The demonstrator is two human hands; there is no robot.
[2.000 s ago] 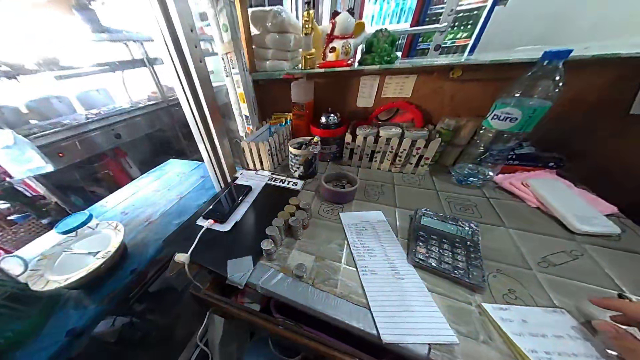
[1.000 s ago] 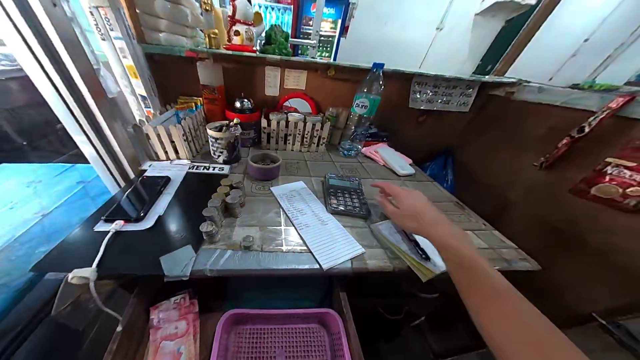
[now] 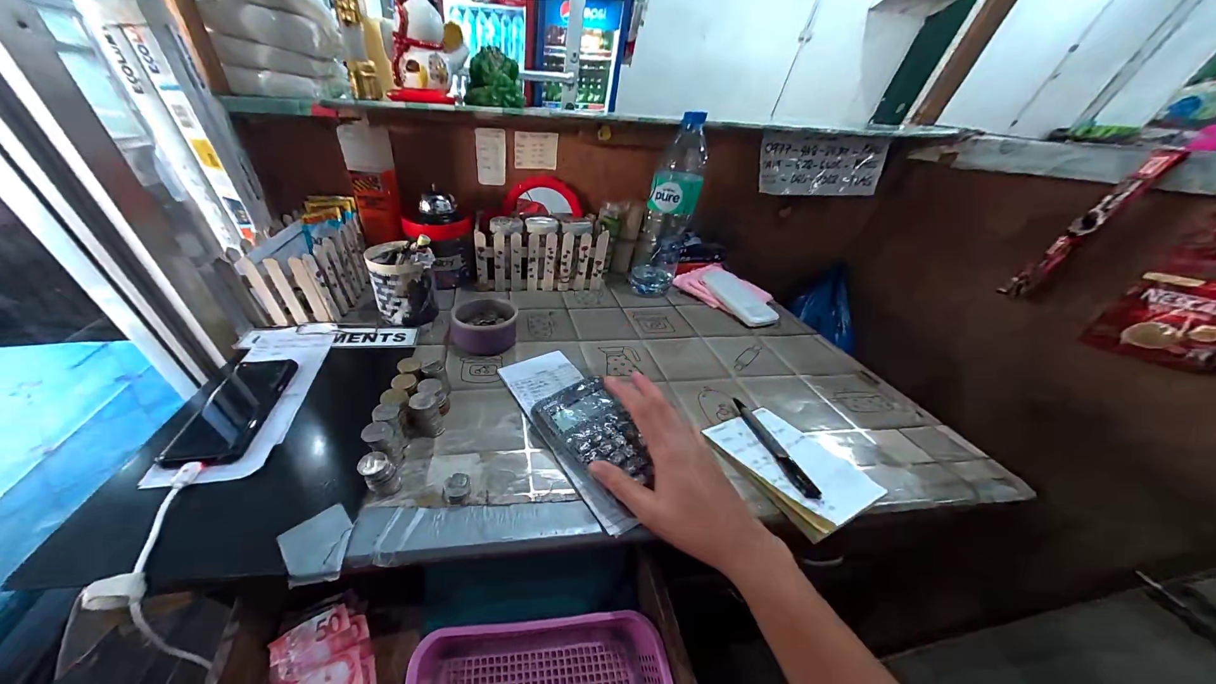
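Note:
My right hand (image 3: pixel 674 475) lies on the right side of a plastic-wrapped calculator (image 3: pixel 594 427), thumb near its lower keys and fingers along its right edge. The calculator rests on a lined, handwritten paper sheet (image 3: pixel 541 375), whose upper end sticks out behind it. To the right of my hand, a black pen (image 3: pixel 777 450) lies across a notepad (image 3: pixel 836 484). Several coin stacks (image 3: pixel 426 414) stand left of the sheet, with a short stack (image 3: pixel 457 488) nearer the front edge. A purple bowl (image 3: pixel 484 332) of coins sits behind them. My left hand is out of view.
A phone (image 3: pixel 233 413) with a white cable lies at left. Behind stand a decorated cup (image 3: pixel 401 285), a small picket-fence holder (image 3: pixel 541 256) and a plastic bottle (image 3: pixel 669 204). Below the front edge are banknotes (image 3: pixel 326 646) and a pink plastic basket (image 3: pixel 541 651).
My right hand has come down onto the calculator. The calculator, which lay beside the lined sheet, now covers much of it. The view has swung right since the oldest frame.

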